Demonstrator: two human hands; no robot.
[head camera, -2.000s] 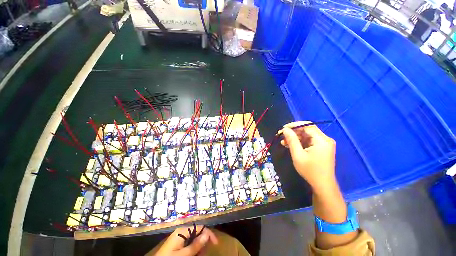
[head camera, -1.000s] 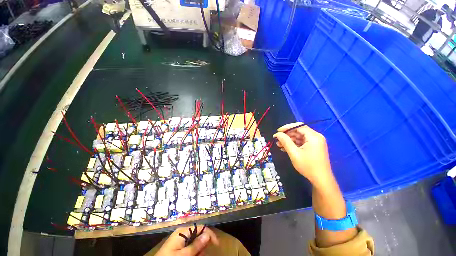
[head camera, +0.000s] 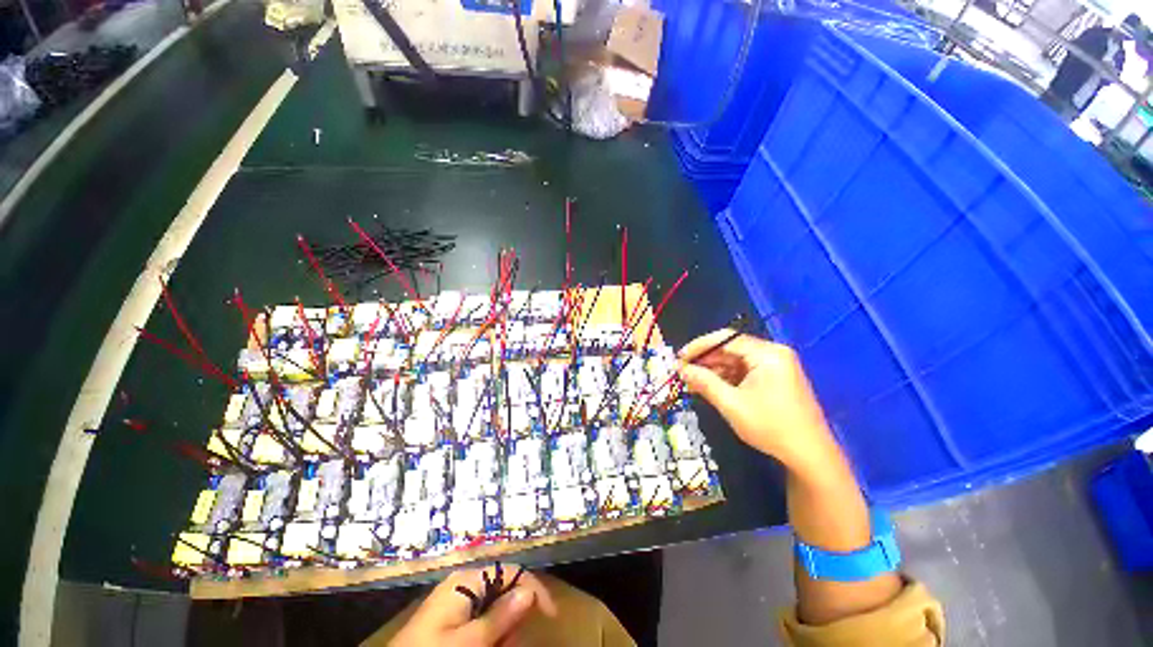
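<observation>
Rows of small circuit boards crowd a tan carrier board on the dark green worktop. Thin red lead wires stand up or stick out from many boards. My right hand is at the right edge of the boards and pinches one black lead wire between thumb and fingertips. Whether the wire touches a board cannot be seen clearly. My left hand is below the carrier's front edge, partly cut off by the bottom, and holds a bunch of black wires.
A pile of black wires lies beyond the boards. A large blue bin stands close on the right. A white machine and a cardboard box are at the far end. A cream edge rail runs along the left.
My right hand has moved left and slightly down, closer to the right edge of the boards, with the black wire still in it. My left hand has barely moved.
</observation>
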